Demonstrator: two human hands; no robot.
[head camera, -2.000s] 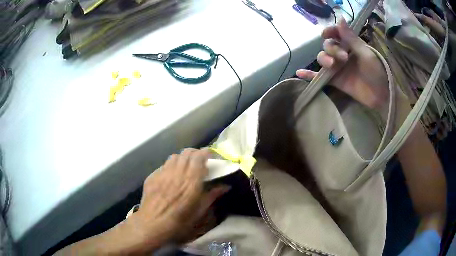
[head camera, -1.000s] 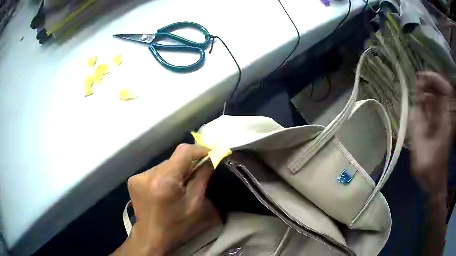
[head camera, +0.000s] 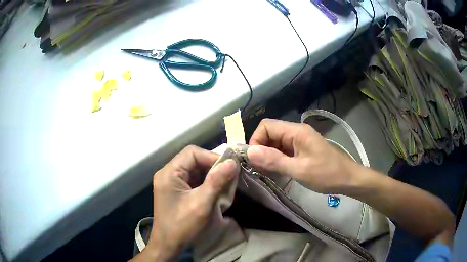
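Observation:
A beige tote bag (head camera: 327, 204) lies over the lap beside the table edge. My left hand (head camera: 192, 192) pinches its top corner at the zipper end. My right hand (head camera: 302, 153) pinches the same corner from the other side, fingertips close to the left ones. A pale yellow binding tape tail (head camera: 234, 128) sticks up between the hands. The dark zipper (head camera: 307, 217) runs down to the lower right. A blue tag (head camera: 333, 200) shows on the bag. The exact spot under the fingertips is hidden.
Green-handled scissors (head camera: 189, 65) lie on the white table (head camera: 61, 164), tied to a black cord. Yellow tape offcuts (head camera: 105, 91) lie left of them. A small tethered tool (head camera: 279, 6) and a purple item (head camera: 324, 10) are at the top. Stacked bags (head camera: 107, 20) lie top left; more bags (head camera: 409, 102) hang at right.
My right hand has come from the far right to the bag corner and now grips it. The tape tail now points upward. The bag opening has folded down and the straps have dropped lower.

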